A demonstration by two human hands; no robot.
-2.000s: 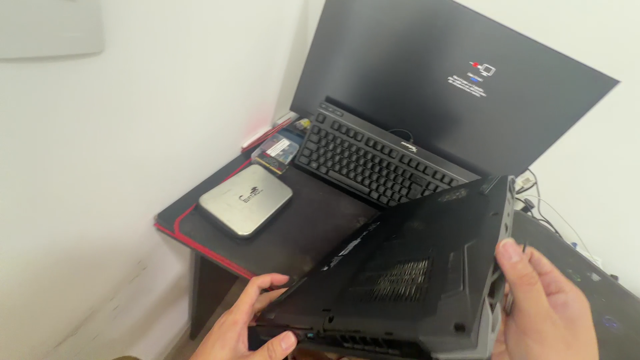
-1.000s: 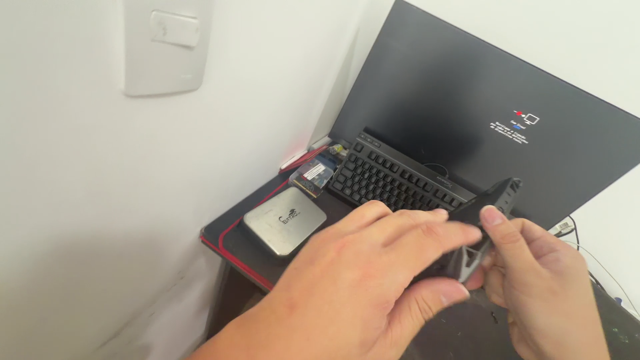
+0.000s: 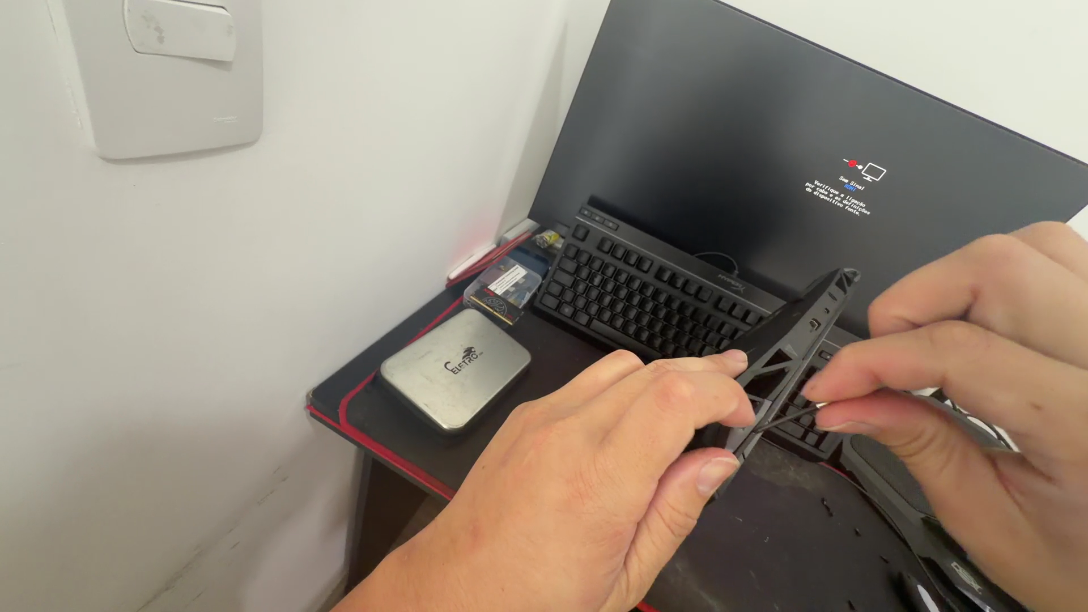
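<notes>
My left hand (image 3: 612, 442) grips a black laptop (image 3: 786, 348), held tilted nearly edge-on, its port side facing me; much of it is hidden behind the fingers. Between thumb and forefinger, my right hand (image 3: 960, 365) pinches a thin dark tool or strip (image 3: 786, 417), whose far end meets the laptop's edge seam. What exactly the thin piece is, I cannot tell. Behind the laptop lies a black keyboard (image 3: 637, 293). To the left rests a silver metal tin (image 3: 456, 370) with a printed logo, and past it a clear plastic package with a memory module (image 3: 503, 289).
A large monitor (image 3: 722, 136) with a no-signal message stands behind the keyboard. The red-edged desk (image 3: 399, 446) meets a white wall with a switch plate (image 3: 183, 102). Small dark screws or bits (image 3: 826, 507) lie on the mat at right, near a dark device (image 3: 901, 501) and cables.
The laptop has turned from its broad underside showing to nearly edge-on. My right hand has left the laptop's edge and now pinches a thin piece against it. The view has shifted left.
</notes>
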